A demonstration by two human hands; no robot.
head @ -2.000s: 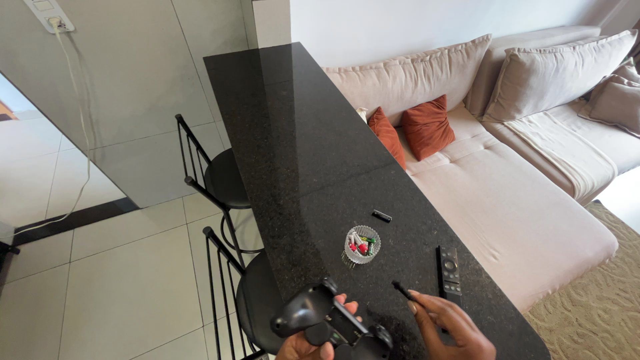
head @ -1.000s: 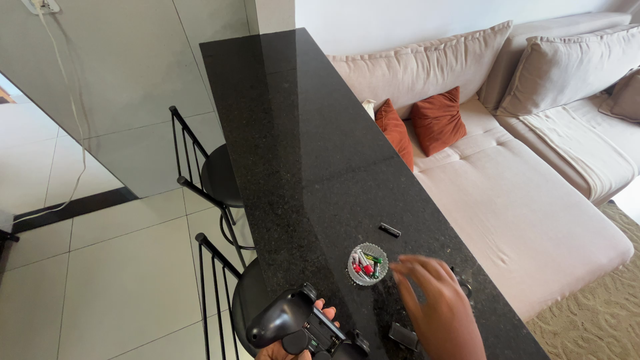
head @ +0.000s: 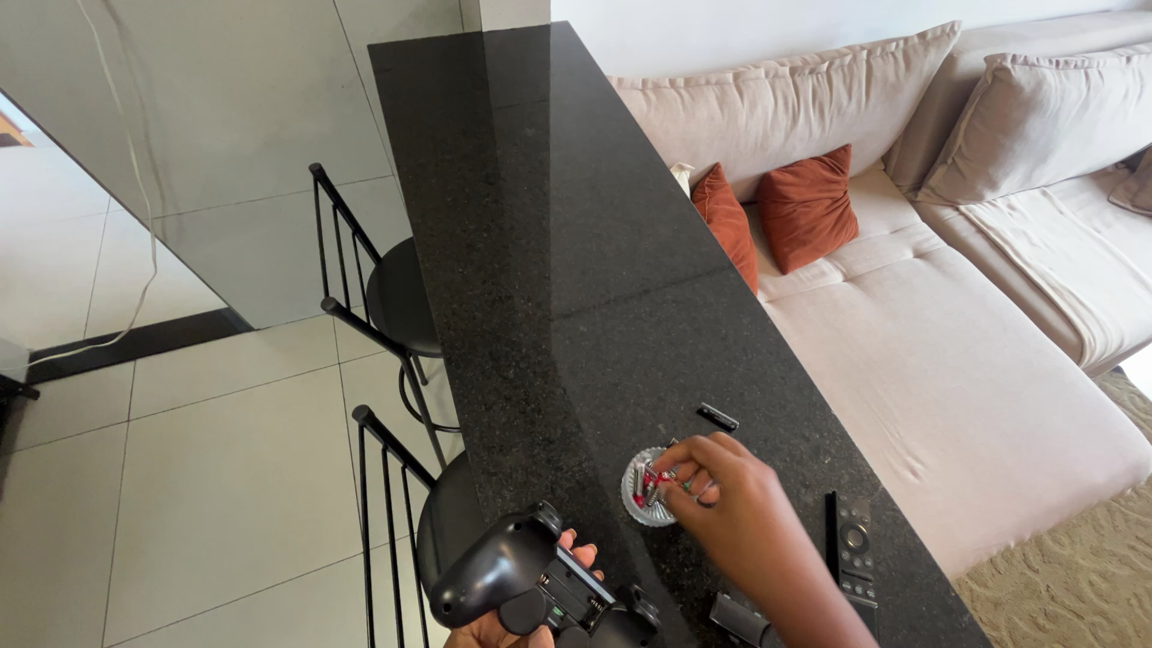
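My left hand holds a black game controller with its underside up, and the battery compartment is uncovered, with metal springs showing. Over a small ribbed glass dish is my right hand, its fingertips down among the batteries in it; whether they grip one is hidden. One dark battery lies on the black stone counter beyond the dish. A black plastic piece, perhaps the compartment cover, rests on the counter below my right wrist.
A black remote control lies near the counter's right edge, partly behind my right forearm. Black metal stools stand along the left side. A beige sofa with rust-coloured cushions is at the right. A white cable hangs at the left wall.
My right hand, which held a small dark piece near the remote two seconds ago, has moved to the glass dish. The controller stays in my left hand.
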